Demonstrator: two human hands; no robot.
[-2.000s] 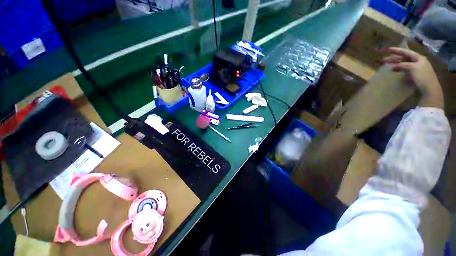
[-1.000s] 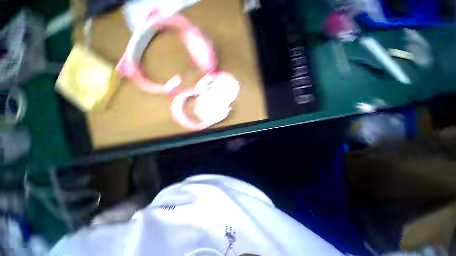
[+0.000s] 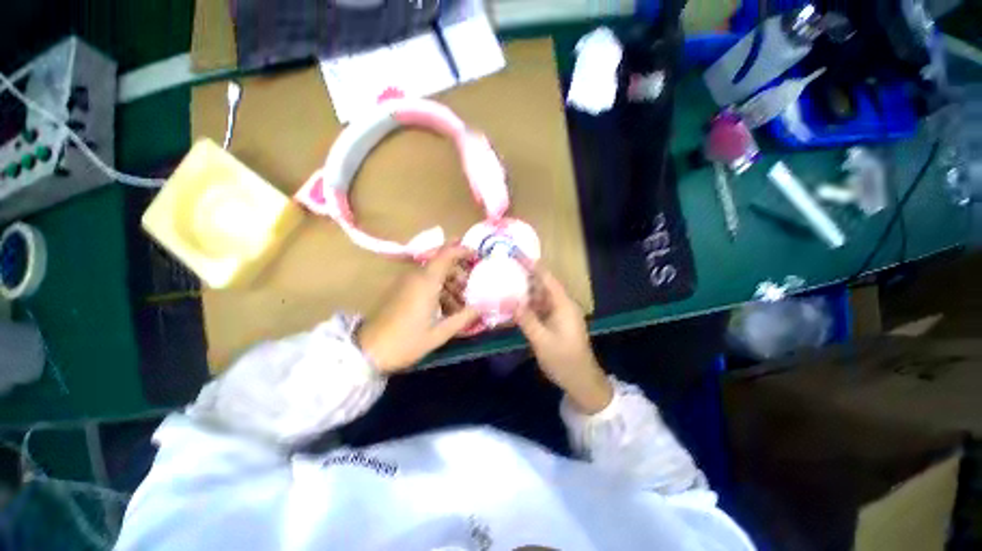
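Pink cat-ear headphones (image 3: 361,145) with grey-white inner padding lie on brown cardboard (image 3: 269,334). My left hand (image 3: 420,318) and my right hand (image 3: 555,323) hold the earcup end at the cardboard's front edge from both sides. Between my hands is a round white and pink earcup cover (image 3: 497,285). Part of the open pink earcup housing (image 3: 517,235) with its dark and silver centre shows just behind the cover. The fingertips are blurred, and the pink ring is mostly hidden by my left hand.
A pale yellow square block (image 3: 221,215) with a round hollow lies at the left of the cardboard. A white paper (image 3: 409,67) is behind the headphones. Pens, a white stick (image 3: 808,205), a bottle (image 3: 759,54) and a blue tray (image 3: 851,118) are at right. A tape roll (image 3: 19,260) is far left.
The view has swung back from the right side to the cardboard. My right hand, earlier raised over the boxes, is now at the earcup. My left hand has come into view there too.
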